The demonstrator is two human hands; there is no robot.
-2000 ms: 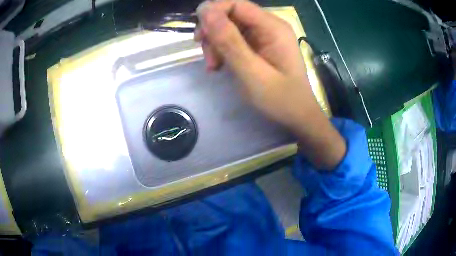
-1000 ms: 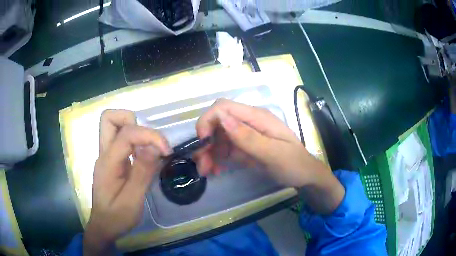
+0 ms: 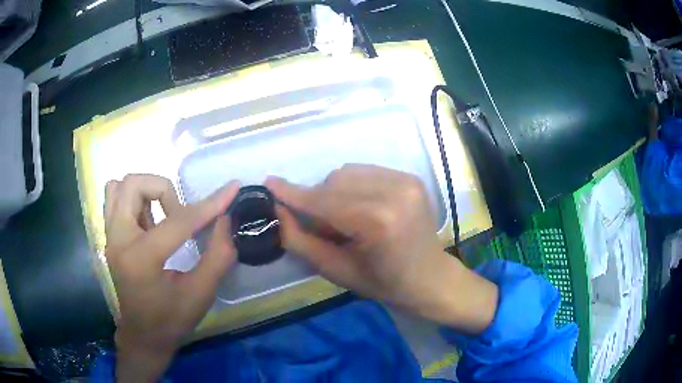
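A pale grey-white housing panel (image 3: 351, 146) lies on the white mat. A glossy black round lens part (image 3: 258, 241) is near its lower left, with a bright reflection. My left hand (image 3: 161, 265) and my right hand (image 3: 366, 232) pinch a black ring-like piece (image 3: 253, 192) between thumbs and fingertips at the lens's upper edge. The fingers cover both sides, so I cannot tell whether the ring is seated or held just above. A small whitish patch shows beside my left fingers; I cannot tell what it is.
A black screwdriver (image 3: 492, 168) with a looped cable lies right of the mat (image 3: 93, 194). A dark speckled pad (image 3: 239, 41) and crumpled white wipe (image 3: 333, 30) are behind. A green crate (image 3: 583, 269) stands right, a white housing (image 3: 13, 142) left. Another person's blue sleeve shows far right.
My right hand came back from behind the mat, and my left hand came into view. The dark piece held between both hands a second ago is now down at the lens.
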